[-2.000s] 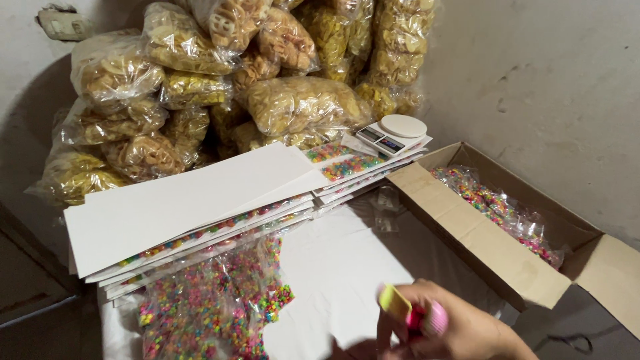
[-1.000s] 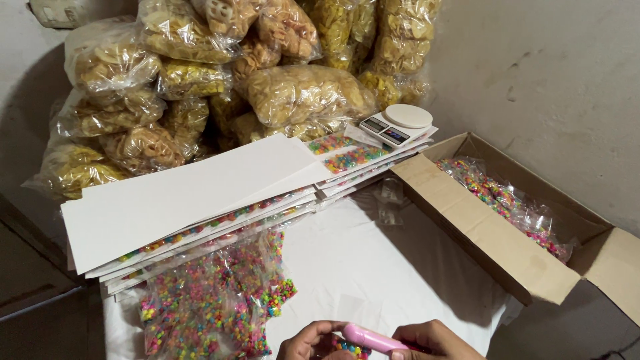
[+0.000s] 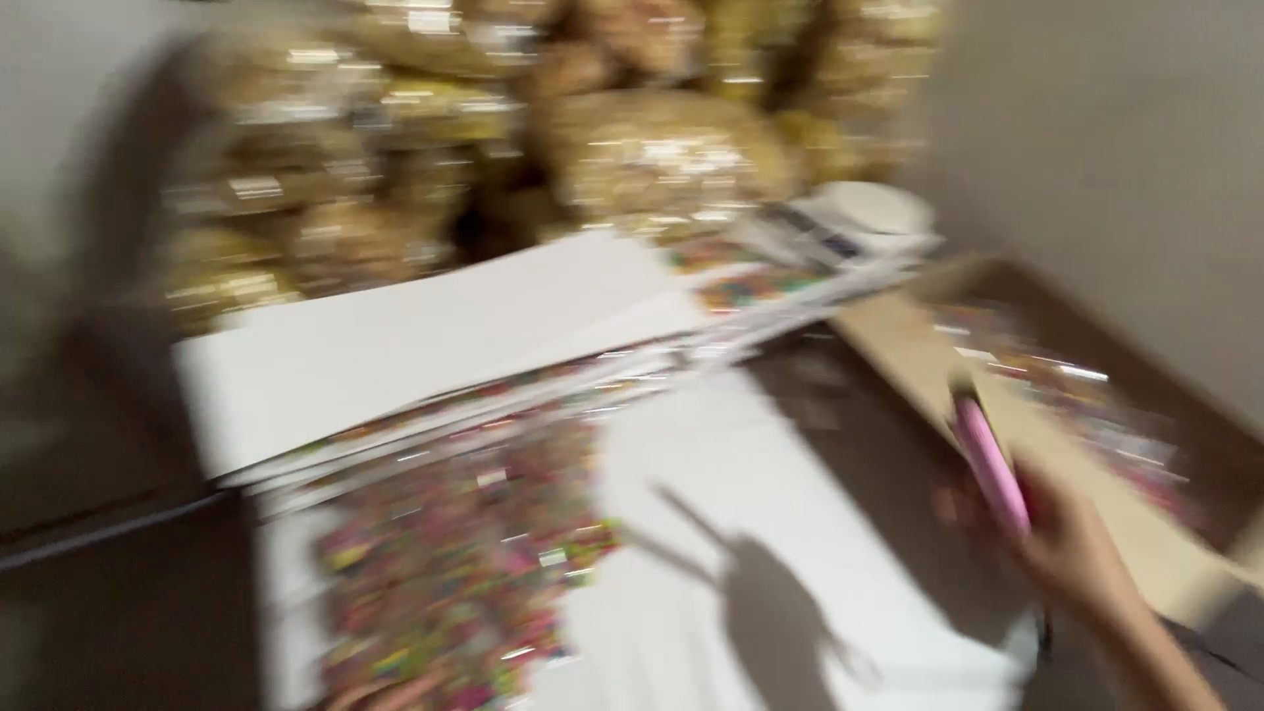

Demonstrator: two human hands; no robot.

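Note:
A pink handheld tool (image 3: 990,469) with a dark tip is held in my right hand (image 3: 1037,533), raised in front of the long side of the cardboard box. Only a blurred part of my left hand (image 3: 390,693) shows at the bottom edge, over or against the clear bags of small multicoloured pieces (image 3: 454,563). Whether its fingers hold a bag cannot be seen. The bags lie on the white-covered table (image 3: 671,622), where a shadow of a hand and tool falls.
White sheets (image 3: 444,346) are stacked with layers of coloured pieces behind the bags. A white kitchen scale (image 3: 869,209) sits at the stack's far right end. An open cardboard box (image 3: 889,336) at right holds more filled bags. Large clear bags of yellow and tan pieces (image 3: 671,168) are piled behind.
My hands, together at the table's near edge a second ago, are now apart. The right has moved up and right with the pink tool; the left is by the bags at lower left.

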